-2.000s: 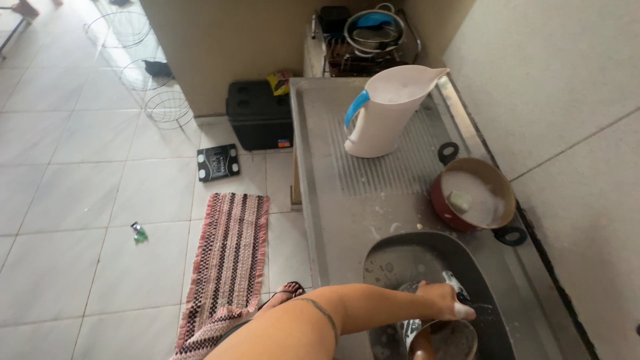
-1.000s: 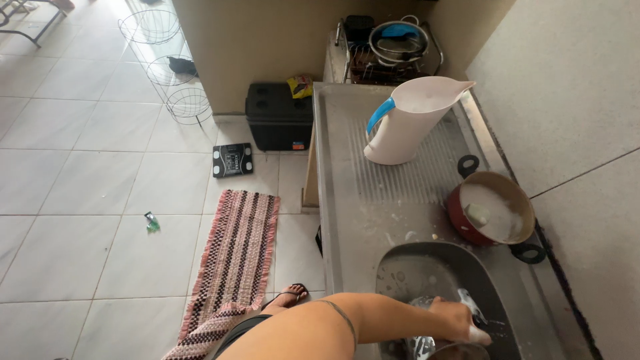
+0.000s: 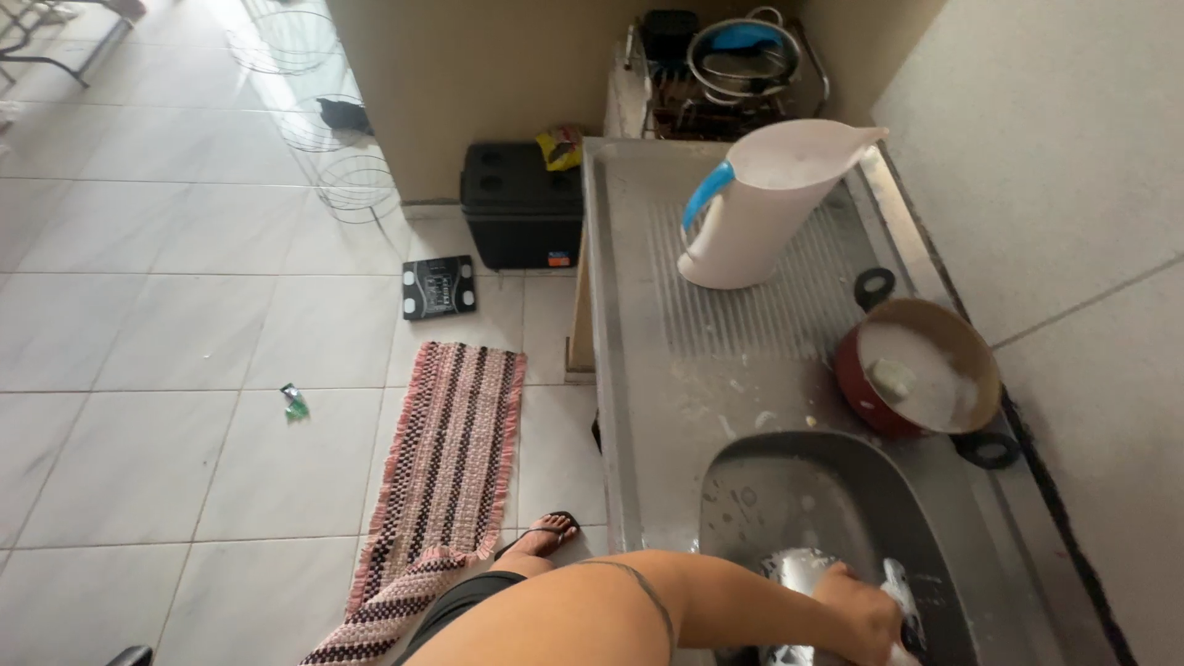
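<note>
My left hand [image 3: 860, 610] is low in the steel sink basin [image 3: 786, 499], against a shiny metal item [image 3: 800, 566] partly covered by my forearm. White foam and a dark piece show beside the fingers; their exact hold is hidden. My right hand is out of view. Beyond the basin, a red pot [image 3: 874, 398] with black handles holds cloudy, soapy-looking liquid and a pale lump. A white plastic pitcher [image 3: 768, 213] with a blue handle stands upright on the ribbed steel drainboard [image 3: 680, 314].
A dish rack [image 3: 819, 79] with a glass lid [image 3: 745, 60] stands past the counter. The tiled wall borders the right side. On the floor are a black cooler [image 3: 523, 217], a bathroom scale [image 3: 438, 288], a striped woven rug [image 3: 453, 444], a wrapper [image 3: 294, 403] and a wire stand [image 3: 356, 185].
My left hand has stayed low in the basin. The red pot and pitcher have not moved on the counter. The view has shifted somewhat.
</note>
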